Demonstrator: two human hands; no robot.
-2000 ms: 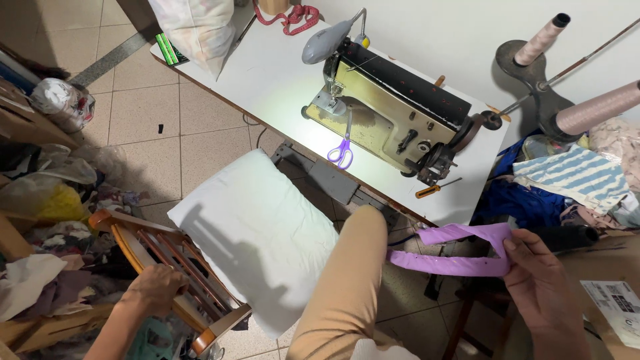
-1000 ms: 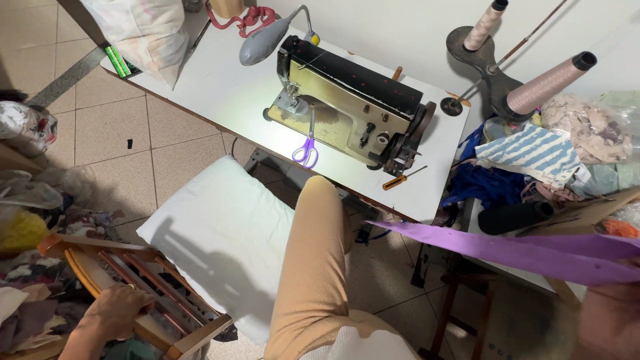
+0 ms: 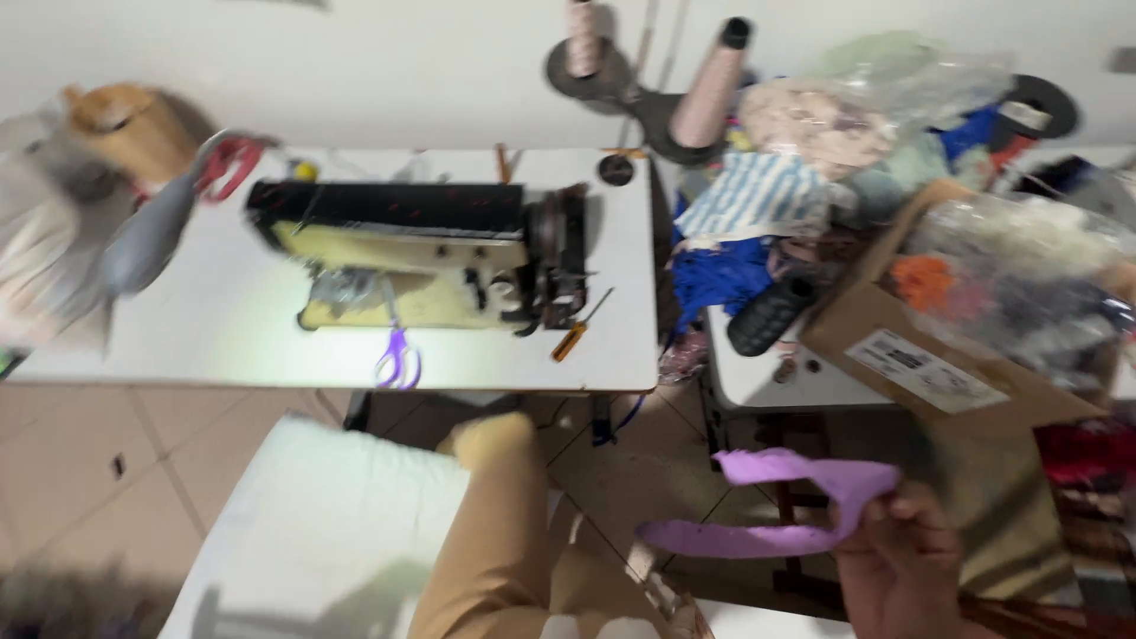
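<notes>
My right hand (image 3: 901, 550) grips a purple fabric strip (image 3: 745, 540) at its folded end, at the lower right; its two loose ends point left over the floor. My left hand is out of view. Ahead on the white table stands a sewing machine (image 3: 399, 213) with a black top. Purple-handled scissors (image 3: 398, 364) lie at its near side, and a screwdriver with an orange handle (image 3: 570, 341) lies by its handwheel end.
A cushion in white cloth (image 3: 337, 506) is left of my legs. A cardboard box (image 3: 932, 355) with plastic bags and a black cone (image 3: 772, 315) stand on the right table, beside heaped cloth (image 3: 754, 200). Thread cones (image 3: 710, 98) stand at the back.
My left hand, on the wooden chair in both earlier frames, is out of view along with the chair. My right hand still holds the purple strip. The view has turned right.
</notes>
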